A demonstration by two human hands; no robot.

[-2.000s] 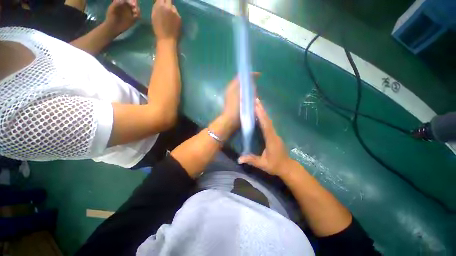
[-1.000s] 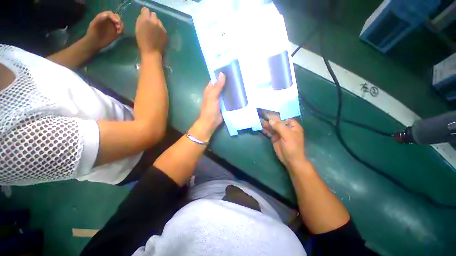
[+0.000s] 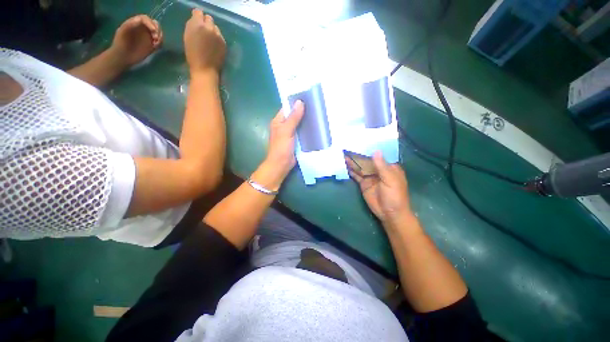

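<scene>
A light blue and white folding carton (image 3: 344,133) with dark cylinder pictures is held up over the green bench top. Its upper part is washed out by glare. My left hand (image 3: 283,138) grips its left edge, with the thumb on the printed face. My right hand (image 3: 383,186) holds its lower right end, thumb in front and fingers behind. A brown patch shows at the carton's lower edge beside my right fingers; I cannot tell if it is an insert or the carton's inside.
A person's forearm (image 3: 202,120) rests on the bench at the left. A black cable (image 3: 449,133) loops over the bench at the right, beside a grey cylindrical tool (image 3: 580,176). A pale rail (image 3: 461,107) runs behind. Blue cartons (image 3: 506,30) stand beyond it at upper right.
The carton was edge-on two seconds ago and now shows its broad printed faces. My right hand has closed on its lower end. Over the last second the carton moved only slightly.
</scene>
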